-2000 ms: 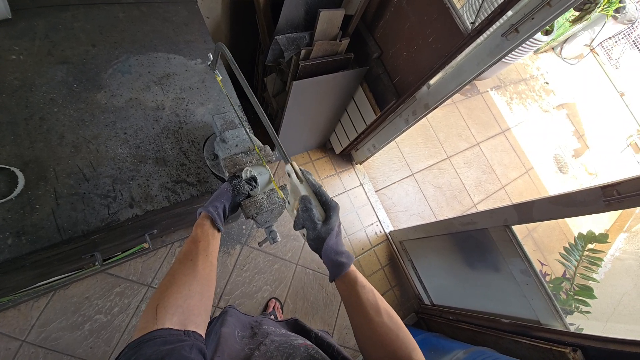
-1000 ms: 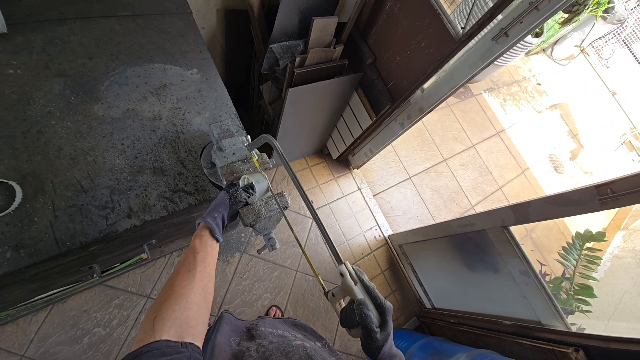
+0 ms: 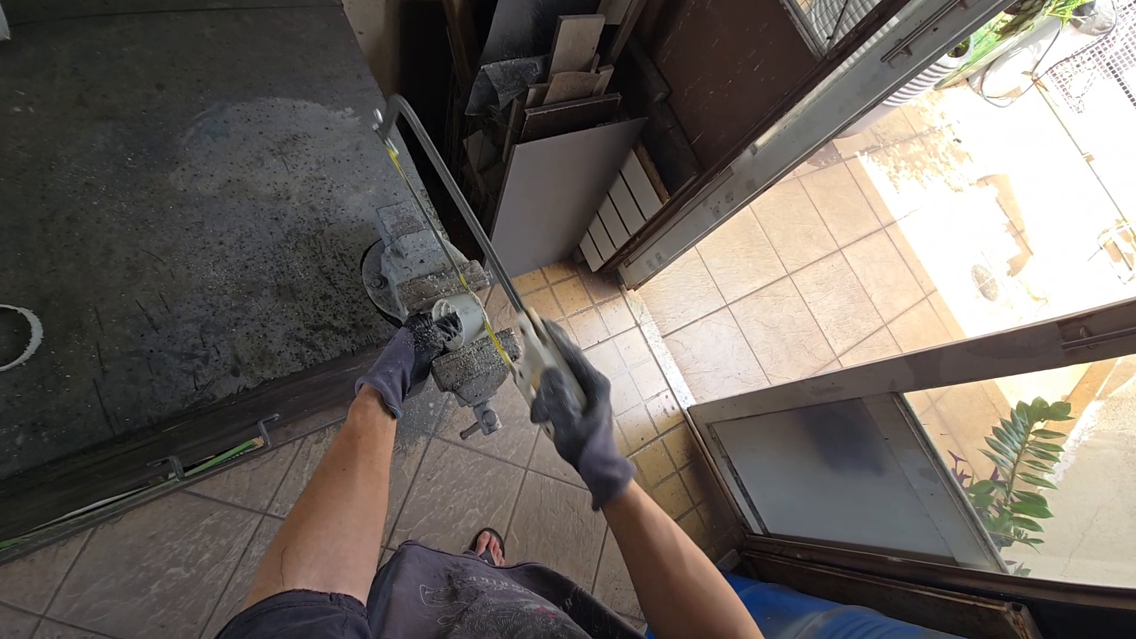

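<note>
A grey bench vise (image 3: 470, 368), its jaws coated in pale debris, is mounted at the workbench's edge. Between the jaws sits a short whitish pipe piece (image 3: 460, 318). My left hand (image 3: 408, 359), in a dark work glove, has its fingers at the pipe's near left end. My right hand (image 3: 572, 404), also gloved, is closed around the light handle of a hacksaw (image 3: 457, 200). The saw's frame points up and left, and its yellow-marked blade lies across the pipe. Whether the blade has cut into the pipe cannot be told.
The dark workbench (image 3: 222, 222) is strewn with pale debris and carries a white ring (image 3: 19, 337) at the far left. Board offcuts (image 3: 568, 186) lean beyond the vise. To the right are a metal-framed door (image 3: 843, 479), a potted plant and a blue barrel (image 3: 799, 612).
My right hand and the hacksaw first moved back toward my body, then forward again to the vise. My left hand has stayed at the pipe.
</note>
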